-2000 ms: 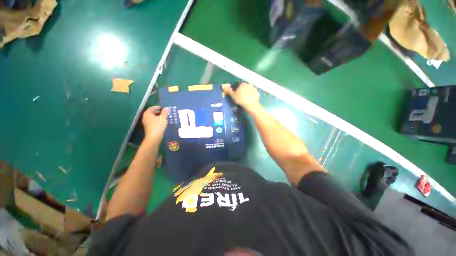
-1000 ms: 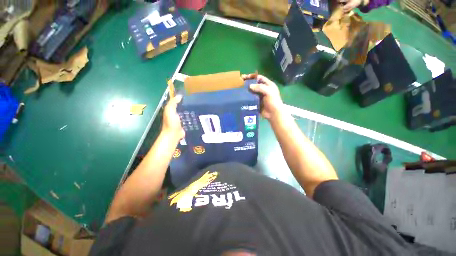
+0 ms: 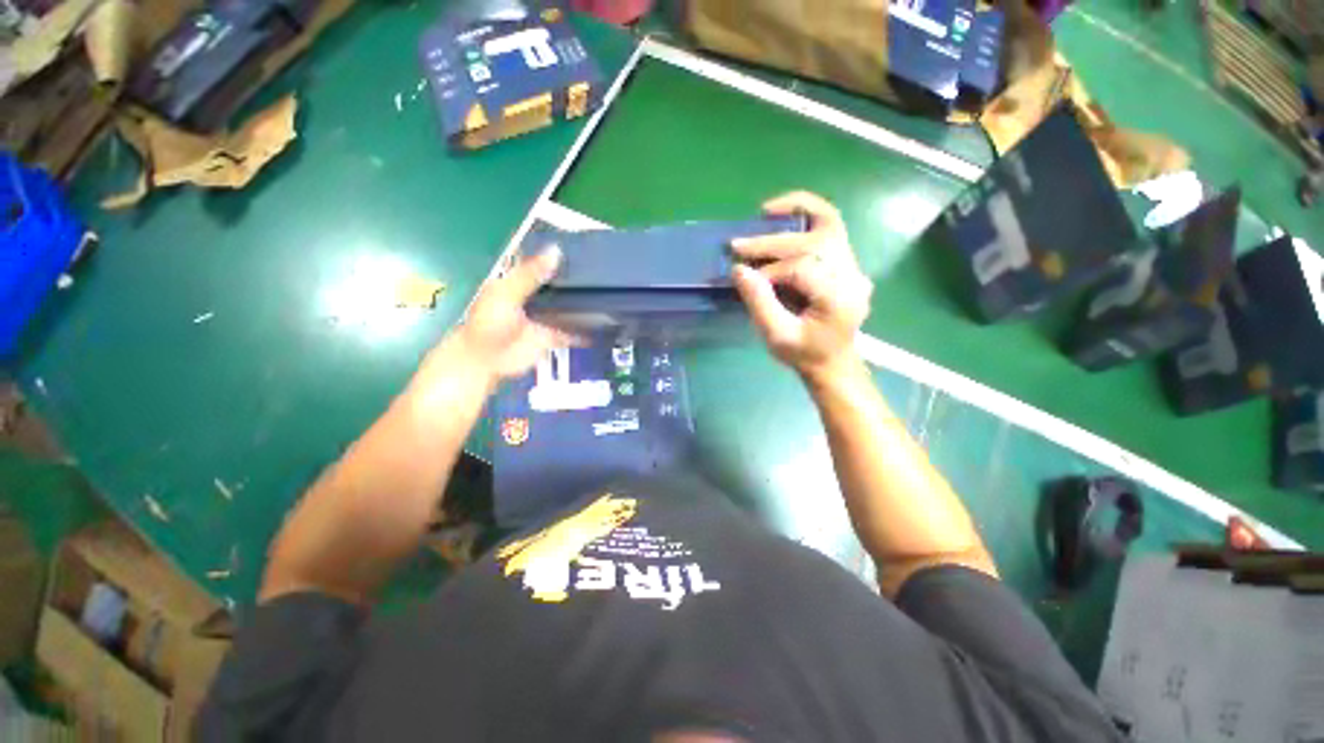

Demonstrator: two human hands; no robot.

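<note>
A dark navy carton (image 3: 646, 259) is held up in front of me, its plain narrow flap side facing me, slightly blurred. My left hand (image 3: 508, 312) grips its left end, thumb on top. My right hand (image 3: 807, 279) grips its right end, fingers bent over the flap edge. Below it, flat navy carton blanks (image 3: 588, 436) with a white product picture lie against my shirt. The held carton hides their upper part.
Several erected navy cartons (image 3: 1028, 225) stand at the right. A stack of blanks (image 3: 511, 73) and torn kraft paper (image 3: 218, 153) lie at the far left. A black object (image 3: 1089, 530), grey-white sheets (image 3: 1212, 639) and an open brown box (image 3: 124, 639) are nearer.
The carton has been lifted and tilted, so its plain narrow side now shows instead of the picture face and the open brown flap. The erected cartons appear further right and lower.
</note>
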